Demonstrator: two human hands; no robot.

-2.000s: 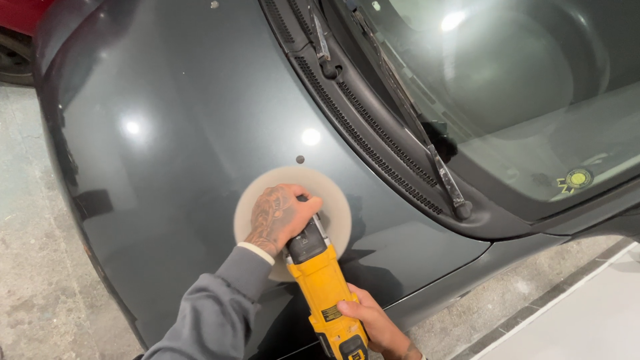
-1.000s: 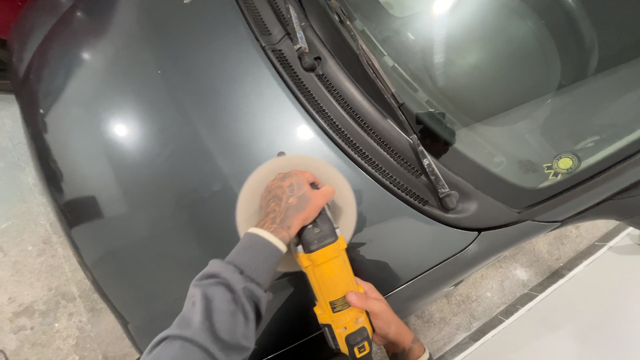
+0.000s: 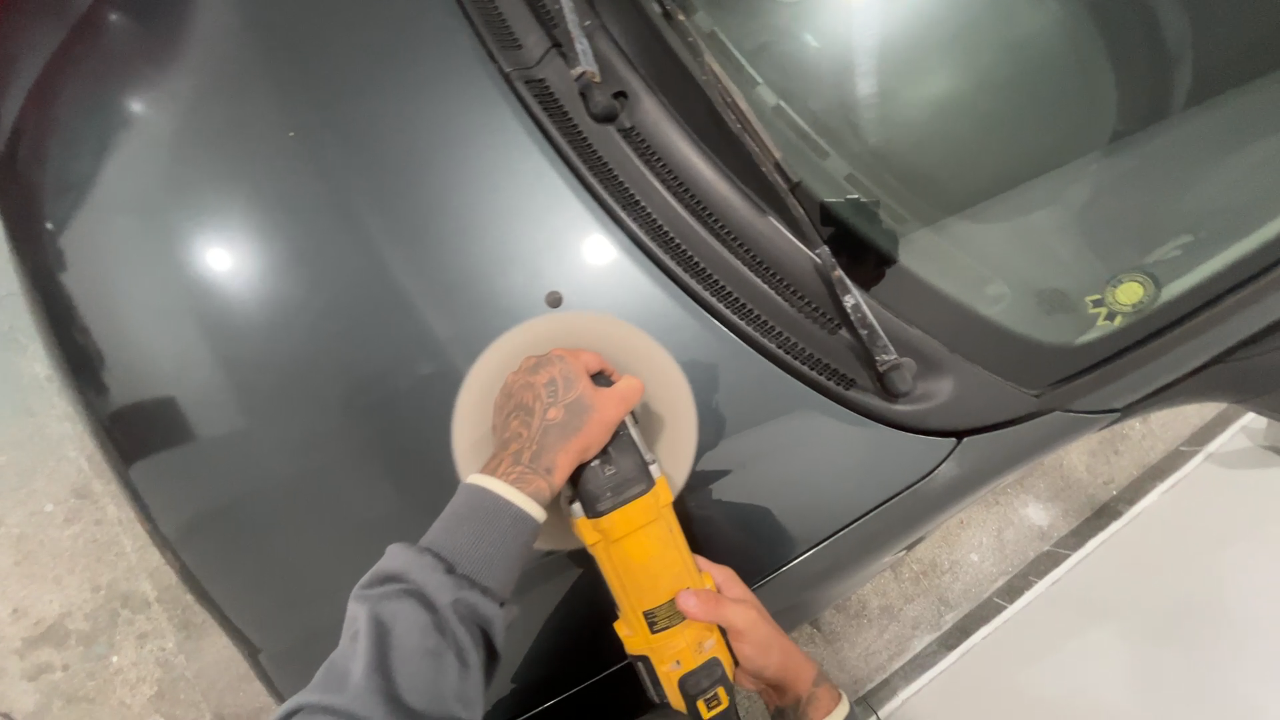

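Note:
A yellow and black cordless rotary polisher (image 3: pixel 645 560) lies over the dark grey car hood (image 3: pixel 330 350). Its round pale pad (image 3: pixel 660 400) rests on the paint and looks blurred, as if spinning. My left hand (image 3: pixel 560 415), tattooed and in a grey sleeve with a white cuff, grips the black front handle above the pad. Around the yellow body near its rear, my right hand (image 3: pixel 740 625) is closed, with the thumb on top. A small dark round spot (image 3: pixel 554 299) shows on the hood just beyond the pad.
Black cowl grilles (image 3: pixel 690 250) and wiper arms (image 3: pixel 860 320) border the hood at the windshield (image 3: pixel 960 150), which bears a yellow sticker (image 3: pixel 1131 291). Concrete floor (image 3: pixel 90 560) shows at left. A white surface (image 3: pixel 1110 590) with a dark edge lies at lower right.
The polisher and both hands stay together on the hood. The dark spot, partly covered by the pad's edge a second ago, now shows fully beyond it.

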